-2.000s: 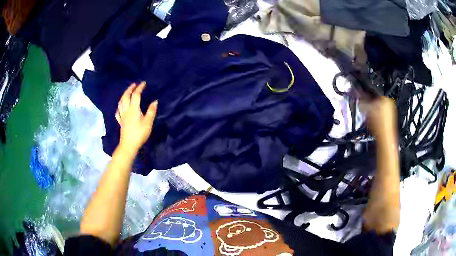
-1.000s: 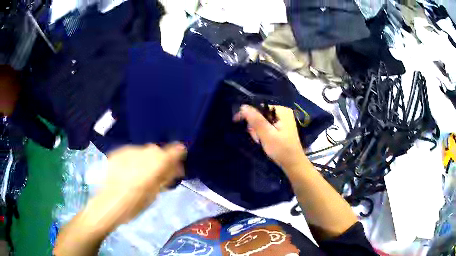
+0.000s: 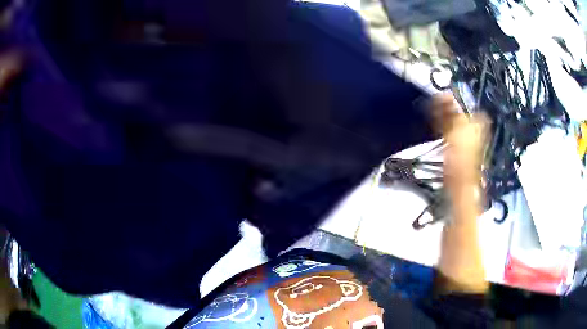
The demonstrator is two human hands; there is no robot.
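The dark navy jacket [image 3: 193, 148] is spread wide and raised over the table, blurred, filling the left and middle of the view. My right hand [image 3: 447, 115] is closed on its right edge, beside the hanger pile. At the far left edge, a small blurred skin-toned patch [image 3: 9, 69] may be my left hand; its grip cannot be made out. The jacket hides most of what lies under it.
Tangled black hangers [image 3: 508, 109] lie at the right, with a white sheet [image 3: 552, 186] and a red-edged packet [image 3: 534, 273] nearer. Beige garments [image 3: 412, 40] and a grey garment [image 3: 431, 9] lie at the back. Clear plastic [image 3: 132, 311] shows at lower left.
The jacket has gone from lying on the table to being lifted and spread across the view. My right hand has moved right and now grips its edge. My left hand has left the middle.
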